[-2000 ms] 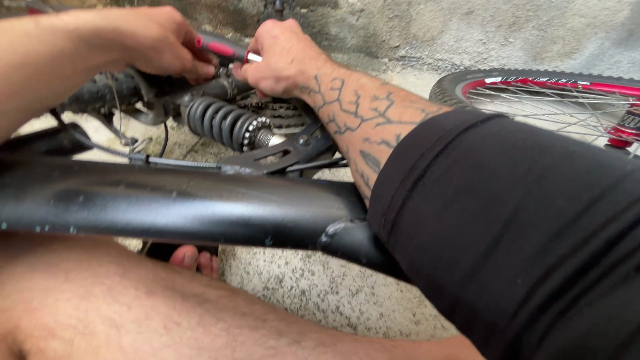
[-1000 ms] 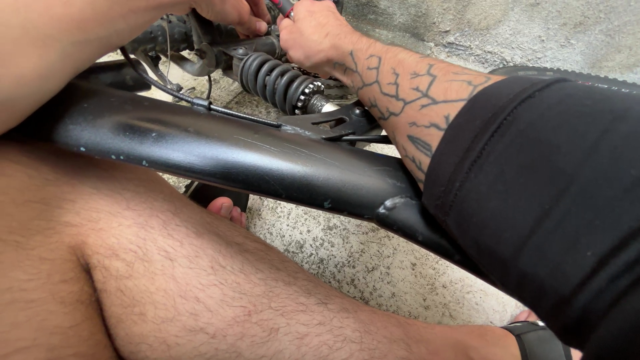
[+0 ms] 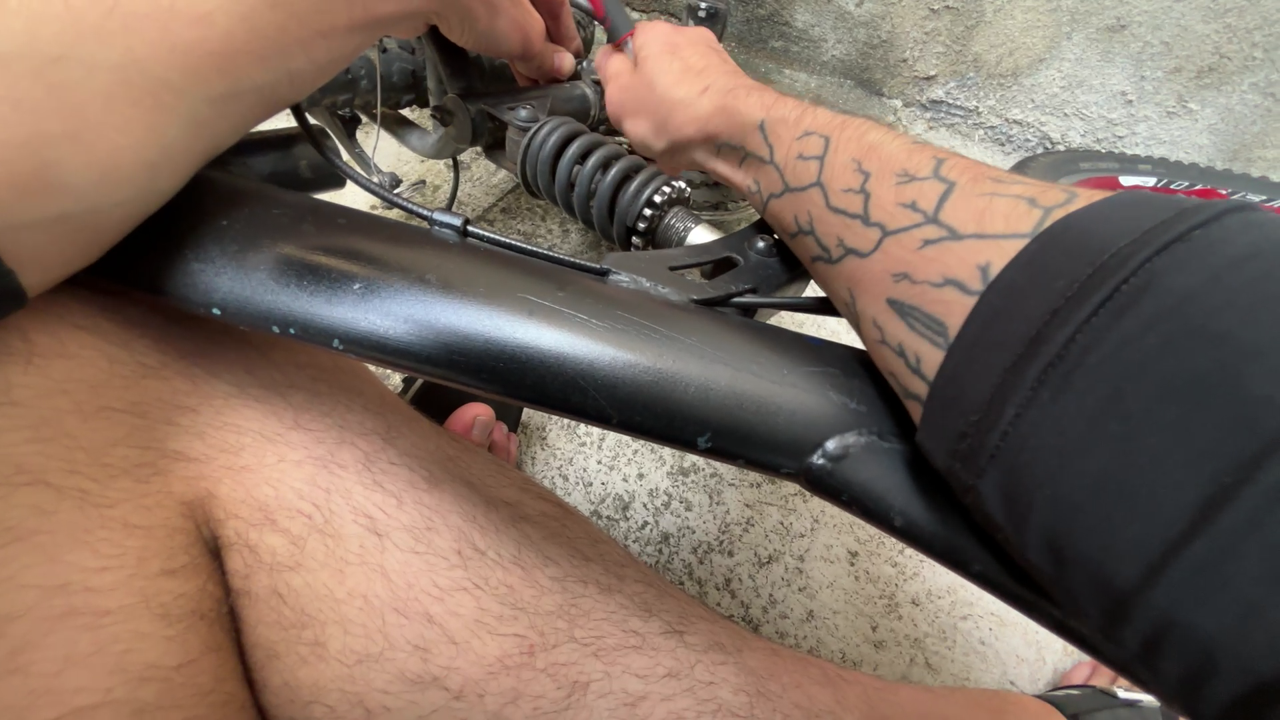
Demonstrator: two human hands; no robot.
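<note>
A black bicycle frame tube (image 3: 520, 310) crosses the view, with a black cable clipped along its upper side. Behind it lies a coil-spring shock absorber (image 3: 600, 180), its threaded silver end near a black slotted linkage plate (image 3: 700, 270). At the top, my left hand (image 3: 525, 35) has its fingertips pinched together at a small part beside the shock's upper mount; what lies between them is too small to tell. Just right of it, my right hand (image 3: 675, 90) is closed around a tool with a red and grey handle (image 3: 615, 20), which is cut off by the top edge.
A rough concrete wall (image 3: 960, 70) rises at the back. Behind my right forearm is a wheel with a black tyre (image 3: 1090, 160) and red rim. My bare leg (image 3: 400, 520) lies under the tube, over a speckled concrete floor (image 3: 720, 530). A knobbly tyre (image 3: 395, 75) stands at upper left.
The view has shifted, so the hands sit nearer the top edge than two seconds ago. The tool's pale shaft, visible then between the hands, is hidden now. Both hands remain close together by the shock mount.
</note>
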